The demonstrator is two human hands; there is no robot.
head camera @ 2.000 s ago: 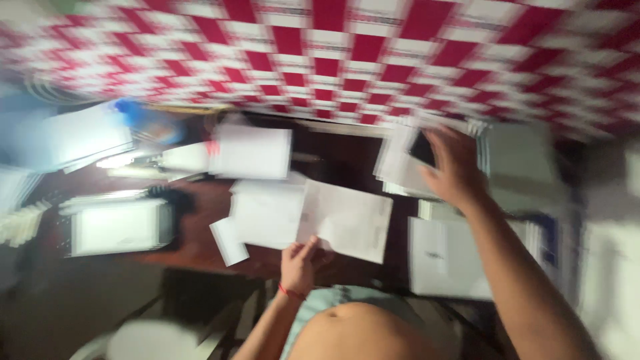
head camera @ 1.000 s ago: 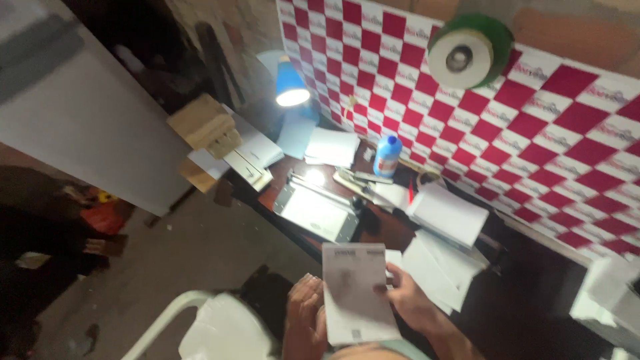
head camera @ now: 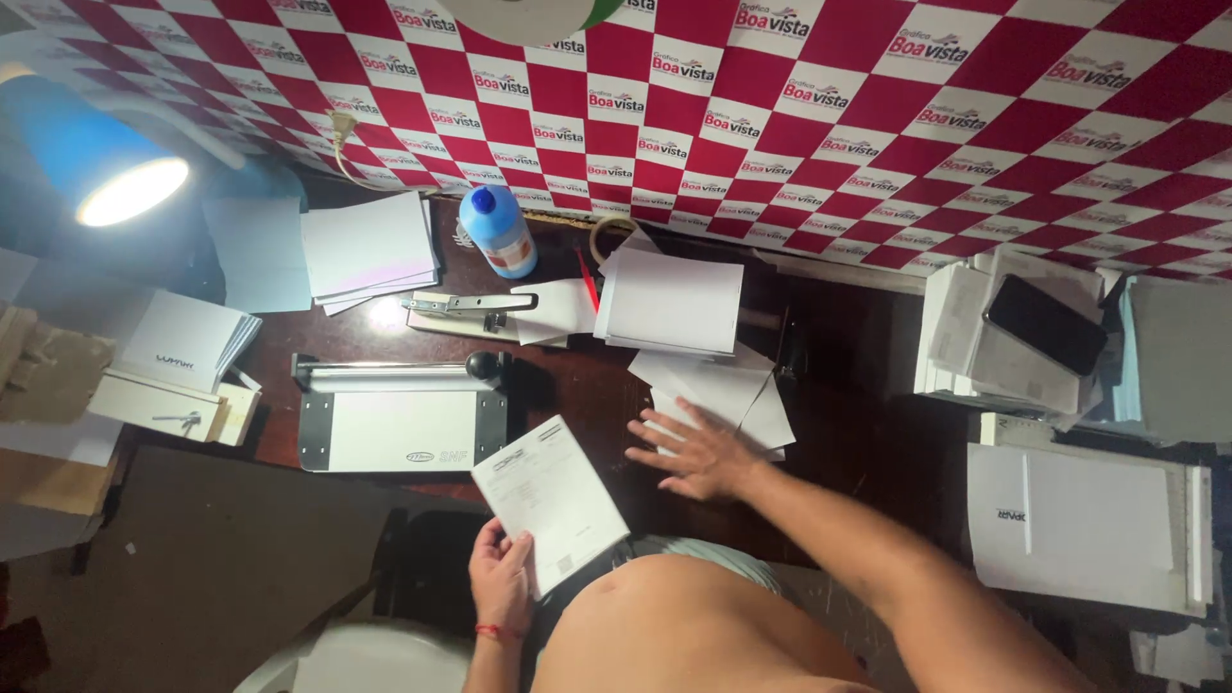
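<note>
My left hand (head camera: pixel 502 570) grips the lower left edge of a printed paper pad (head camera: pixel 552 505), thumb on top, over the table's front edge. My right hand (head camera: pixel 698 452) is spread, palm down, with nothing held, at the lower left edge of loose white sheets (head camera: pixel 717 385); whether it touches them I cannot tell. Behind those sheets lies a stack of white paper (head camera: pixel 672 300). A rotary paper trimmer (head camera: pixel 402 423) stands left of the pad, and a long-arm stapler (head camera: pixel 472 306) lies behind it.
A blue bottle (head camera: pixel 499 236) and a paper stack (head camera: pixel 371 245) stand at the back. The lit blue lamp (head camera: pixel 96 159) is at the left. On the right, a smartphone (head camera: pixel 1045 324) rests on stacked paper, near another trimmer with sheets (head camera: pixel 1078 520). A white chair (head camera: pixel 380 659) is below.
The pad, between both hands a second ago, is now held by my left hand alone. My right hand has moved off it to the loose sheets. The view has swung considerably.
</note>
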